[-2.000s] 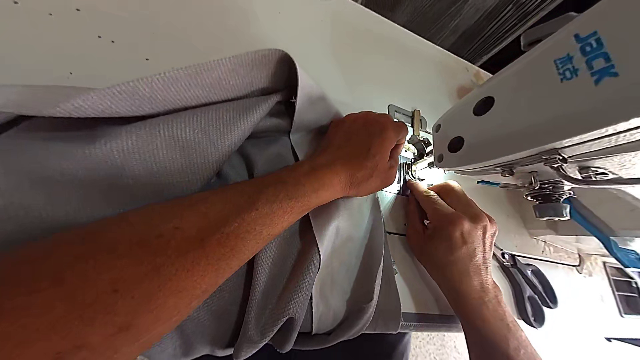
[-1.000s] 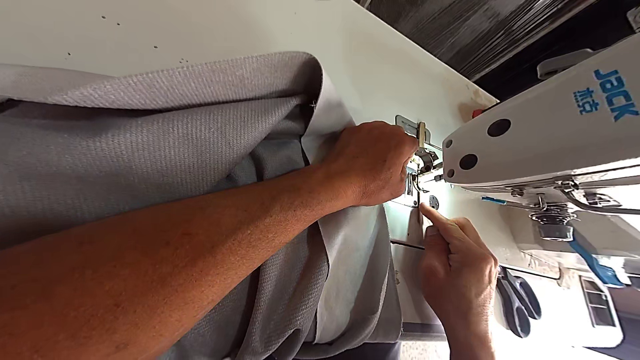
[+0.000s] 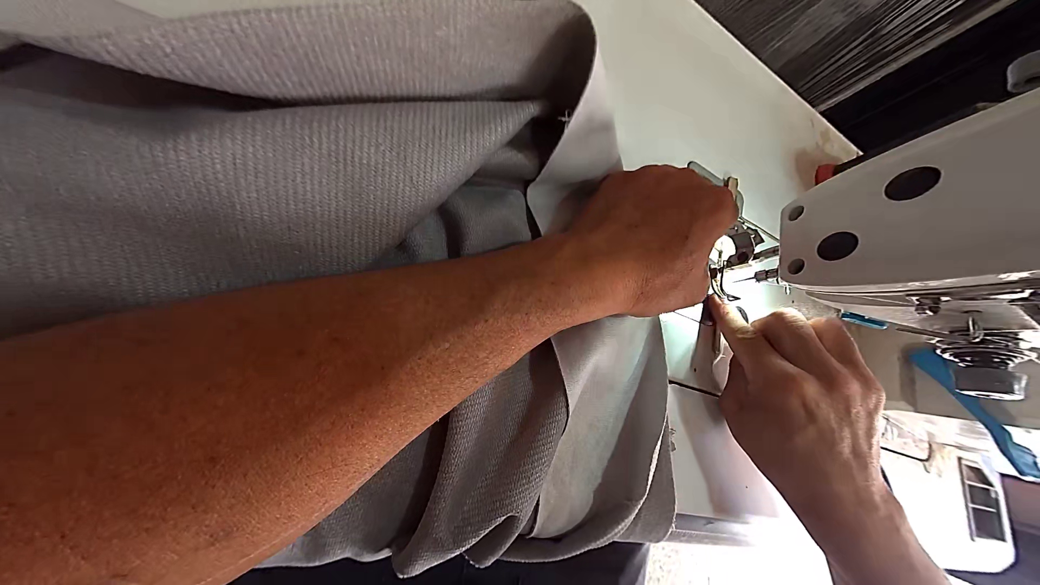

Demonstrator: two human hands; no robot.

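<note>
A white Jack sewing machine (image 3: 918,211) reaches in from the right, its presser foot and needle area (image 3: 731,260) lit between my hands. My left hand (image 3: 662,240) is curled just left of the foot, over the edge of a bunched grey fabric (image 3: 325,179); its fingertips are hidden, so its grip cannot be told. My right hand (image 3: 800,390) points its index finger at the lower side of the presser foot, the other fingers bent. Whether it pinches a thread or anything else there cannot be made out.
The fabric spreads over the pale machine table (image 3: 682,89) on the left and drapes to its front edge. A thread tension dial (image 3: 987,366) and a blue strap (image 3: 975,414) are at the right. Dark streaked material (image 3: 853,41) lies beyond the table's far edge.
My right hand has shifted at the presser foot, its index finger extended and then brought up close to it. My left hand stays beside the foot. The view has moved closer.
</note>
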